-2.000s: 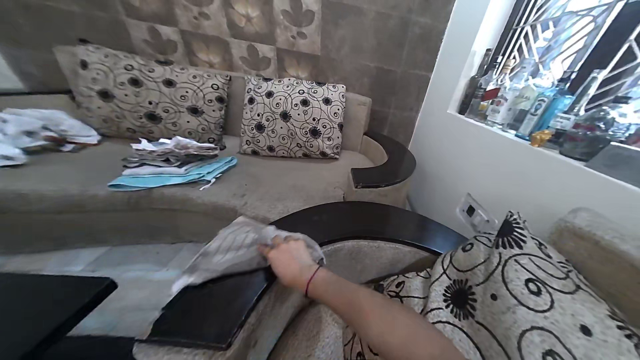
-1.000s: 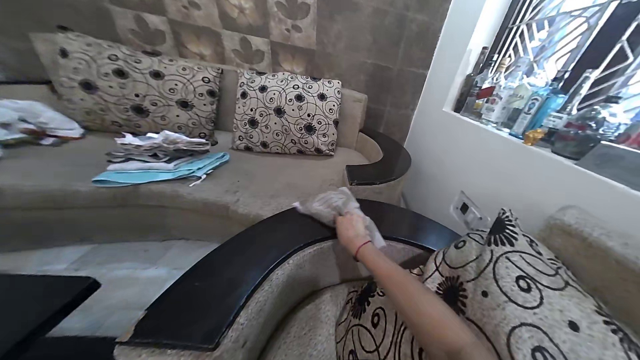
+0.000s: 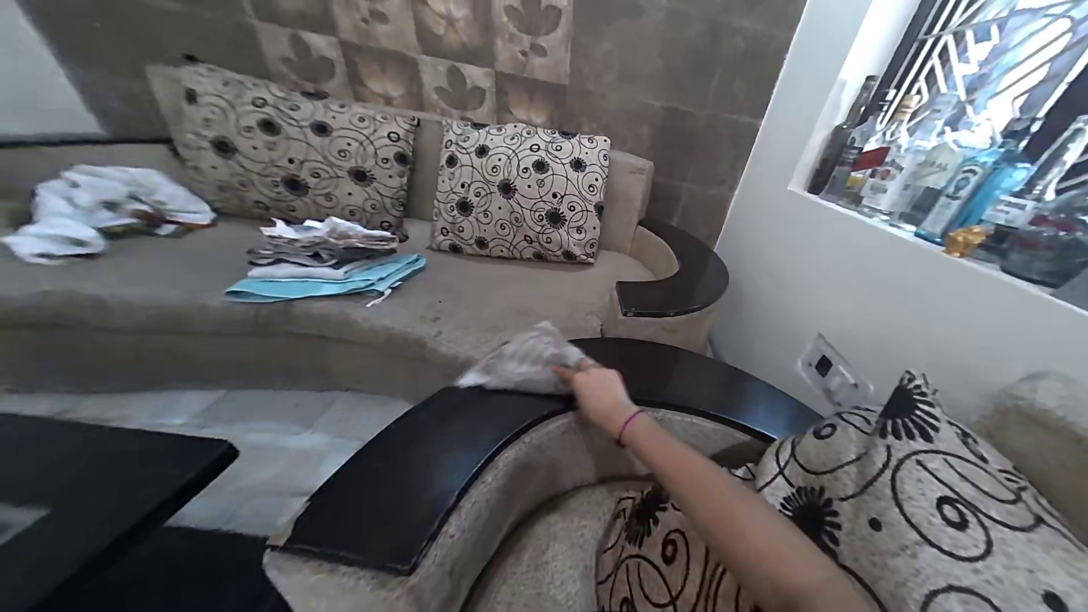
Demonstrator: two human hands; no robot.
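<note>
My right hand (image 3: pixel 599 393) presses a crumpled light grey cloth (image 3: pixel 523 361) onto the glossy black top of the curved sofa armrest (image 3: pixel 442 459). The cloth spreads to the left of the fingers and partly over the armrest's far edge. A thin pink band circles the wrist. The forearm reaches in from the lower right, above a beige cushion with black swirls (image 3: pixel 901 501). My left hand is out of view.
Beyond stands a beige sofa (image 3: pixel 510 297) with patterned cushions (image 3: pixel 523 191), a stack of folded cloths (image 3: pixel 327 259) and white fabric (image 3: pixel 110 204). A black table (image 3: pixel 102 484) is at lower left. Several glass bottles (image 3: pixel 960 187) line the windowsill at right.
Since two seconds ago my right hand and the cloth have moved from the armrest's near left part farther along its curve. Compared with one second ago, they are slightly back to the left on it.
</note>
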